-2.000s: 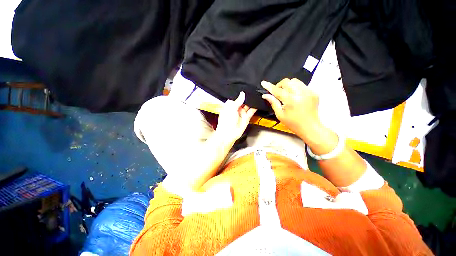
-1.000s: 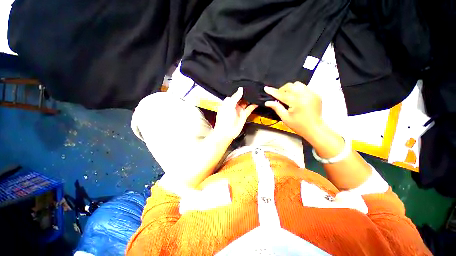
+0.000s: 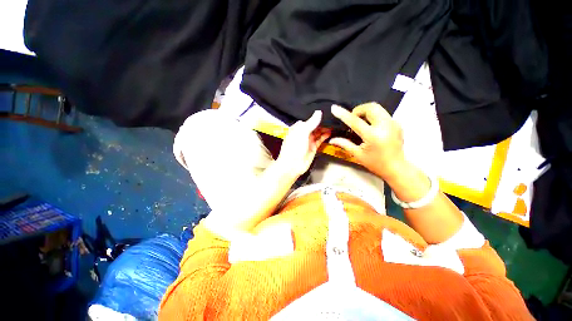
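A black garment [image 3: 338,56] lies across the white table, its lower edge hanging at the table's front edge. A small white label [image 3: 403,83] shows on its right side. My left hand [image 3: 301,141] pinches the lower edge between thumb and fingers. My right hand [image 3: 373,138] is just to its right, with thumb and forefinger at the same edge. The cloth between the hands is dark, and any small tool in my right hand cannot be made out.
More black cloth [image 3: 125,63] lies at the left and hangs over the table edge. Another black piece [image 3: 476,100] lies at the right. Yellow tape [image 3: 467,190] edges the table. A blue crate [image 3: 37,226], a blue bag [image 3: 141,276] and a wooden stool [image 3: 37,91] stand at the left.
The hands have drawn closer together at the garment's edge. The view has shifted slightly, so the table and cloth appear a little further right.
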